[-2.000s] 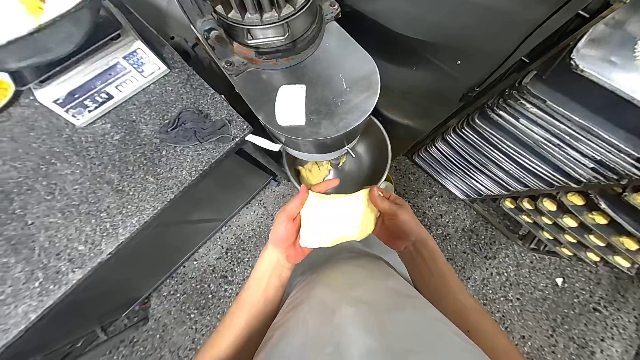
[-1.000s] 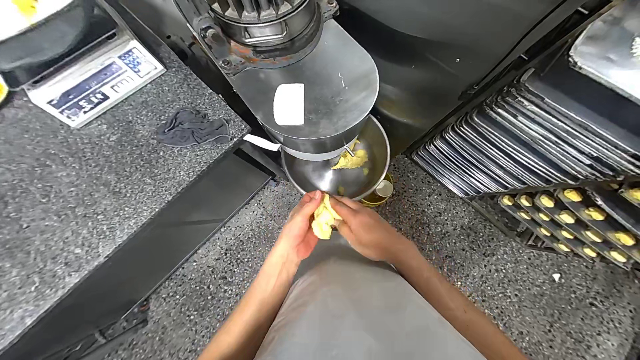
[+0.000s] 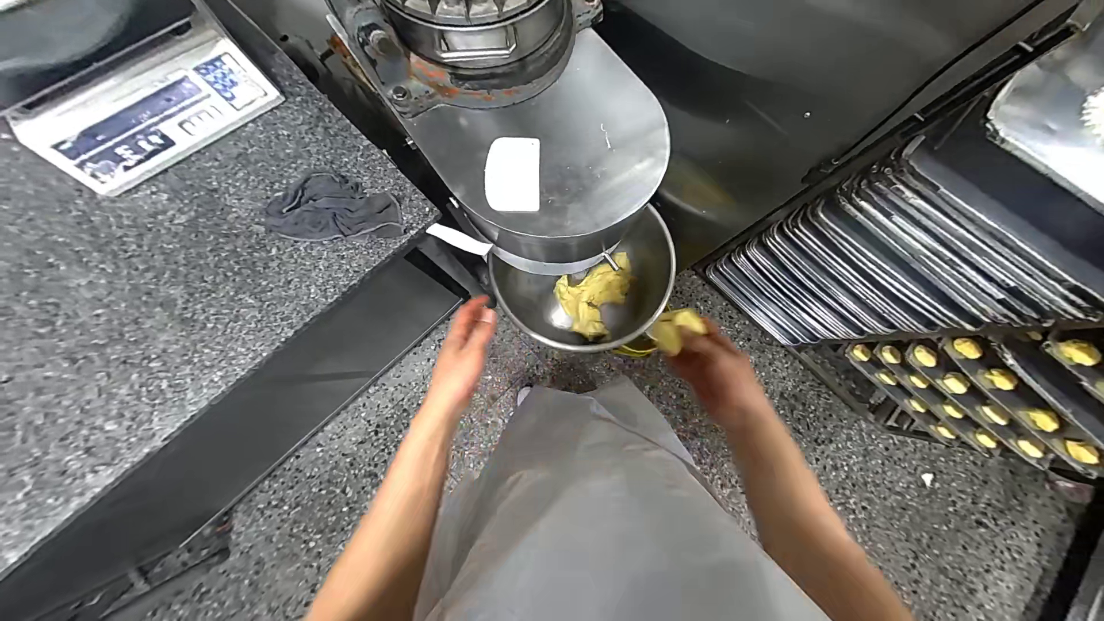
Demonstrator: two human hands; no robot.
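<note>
My left hand (image 3: pixel 466 354) is beside the left rim of a metal mixer bowl (image 3: pixel 524 317), fingers apart, holding nothing. To the right of the bowl, my right hand (image 3: pixel 711 366) grips a crumpled yellow wrapper (image 3: pixel 679 329), blurred by motion. Inside the bowl lies a torn yellow piece of soft material (image 3: pixel 591 297), beneath the mixer's attachment shaft. A white plastic scraper (image 3: pixel 512 174) rests on the flat metal cover (image 3: pixel 595 112) above the bowl. A white handle (image 3: pixel 459 240) sticks out at the bowl's upper left edge.
On the left, a speckled countertop (image 3: pixel 216 319) bears a dark cloth (image 3: pixel 332 207) and a digital scale (image 3: pixel 147 112). To the right stand a rack of many thin trays (image 3: pixel 906 250) and trays holding yellow pieces (image 3: pixel 1000 379). A yellow container (image 3: pixel 636 348) sits partly hidden below the bowl.
My hands have parted from in front of the bowl, where they squeezed the yellow thing together. The left has moved left and the right has moved right with the crumpled yellow thing.
</note>
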